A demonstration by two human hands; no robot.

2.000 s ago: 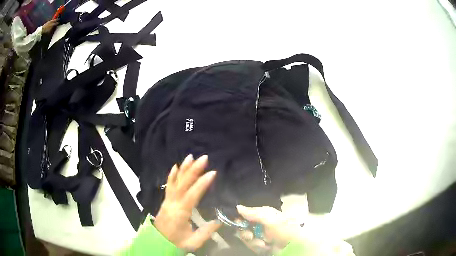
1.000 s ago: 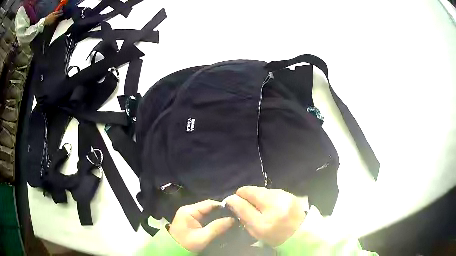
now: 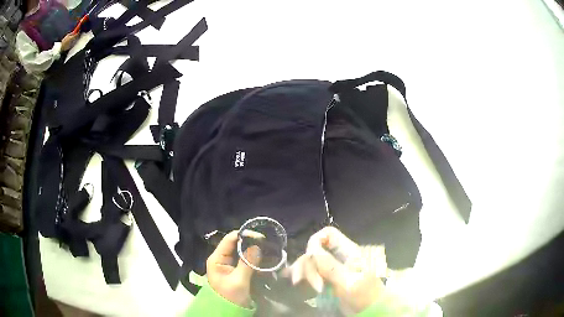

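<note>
A large black bag [image 3: 272,142] with small white lettering lies on the white table in front of me. My left hand [image 3: 232,269] holds a silver metal ring [image 3: 262,270] upright at the bag's near edge, thumb and fingers on its left side. My right hand [image 3: 343,266] is just right of the ring, fingertips pinched together; glare and blur hide whether anything is between them. A faint teal patch shows below the right fingers. A zipper [image 3: 323,161] curves across the bag. A teal-wrapped ring [image 3: 391,144] shows at the bag's right side.
A pile of black bags and straps [image 3: 99,124] with bare rings lies on the white table [image 3: 482,93] at left. A loose strap [image 3: 433,155] extends right of the bag. Another person's hand [image 3: 69,41] is at the far left beside an orange-handled tool [image 3: 80,25]. Brown stacks stand at the left edge.
The ring, hidden between my hands a second ago, now stands in view in my left hand. My right hand has moved slightly away to the right.
</note>
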